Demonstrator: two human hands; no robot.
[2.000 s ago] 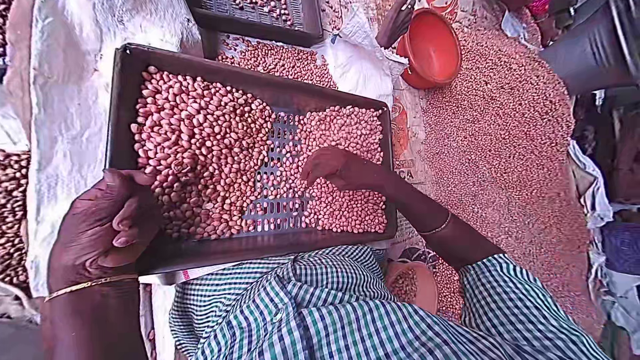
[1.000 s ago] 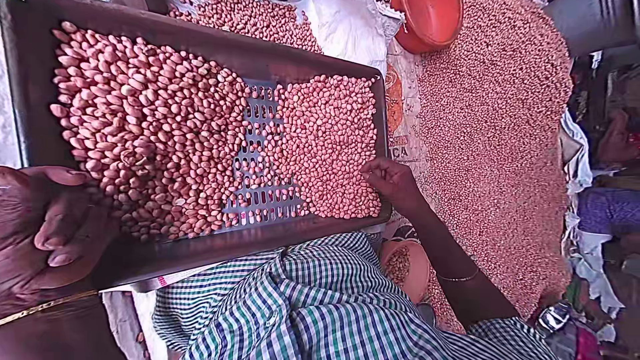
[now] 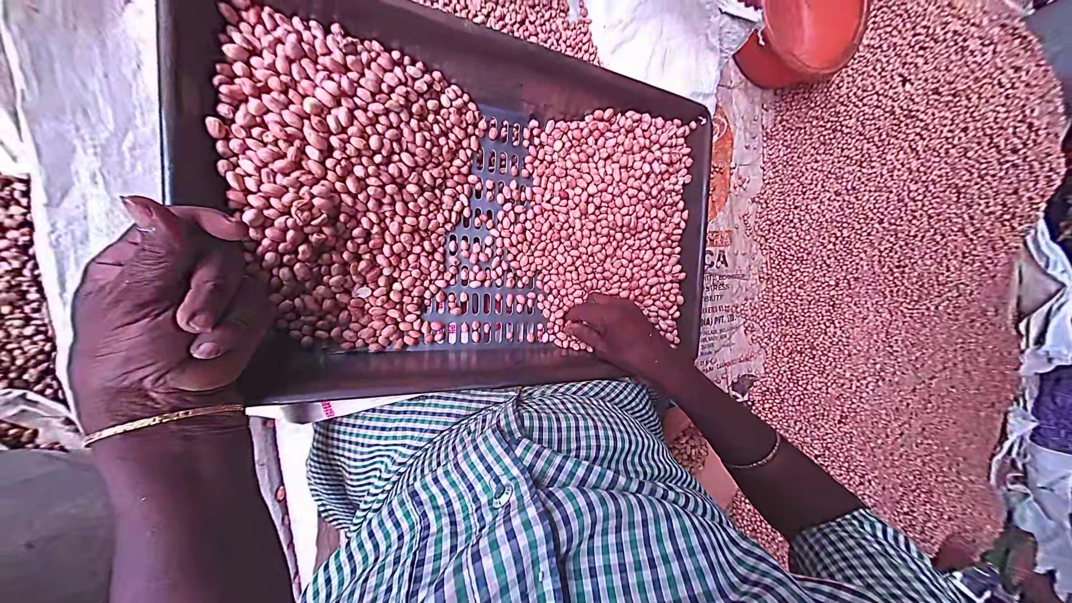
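A dark plastic tray (image 3: 419, 366) with a slotted bottom lies across my lap. Shelled peanuts (image 3: 335, 167) cover its left part, and a second heap of smaller, paler peanuts (image 3: 611, 201) covers its right part; slots show between them. My left hand (image 3: 180, 306) is curled over the tray's lower left corner, with fingers bent inward beside the peanuts. At the lower edge of the right heap, my right hand (image 3: 615, 331) has its fingertips down among the peanuts; whether any are pinched between them is hidden.
A wide spread of peanuts (image 3: 888, 293) covers the ground at right. An orange-red plastic container (image 3: 808, 42) stands at the top. A printed sack (image 3: 733, 251) lies beside the tray, more peanuts (image 3: 536, 21) lie behind it, and a pinkish container (image 3: 712, 477) is partly under my right forearm.
My right hand has moved from the middle of the right heap to its right edge, then to its lower edge. The left hand has stayed at the tray's corner. The view has shifted.
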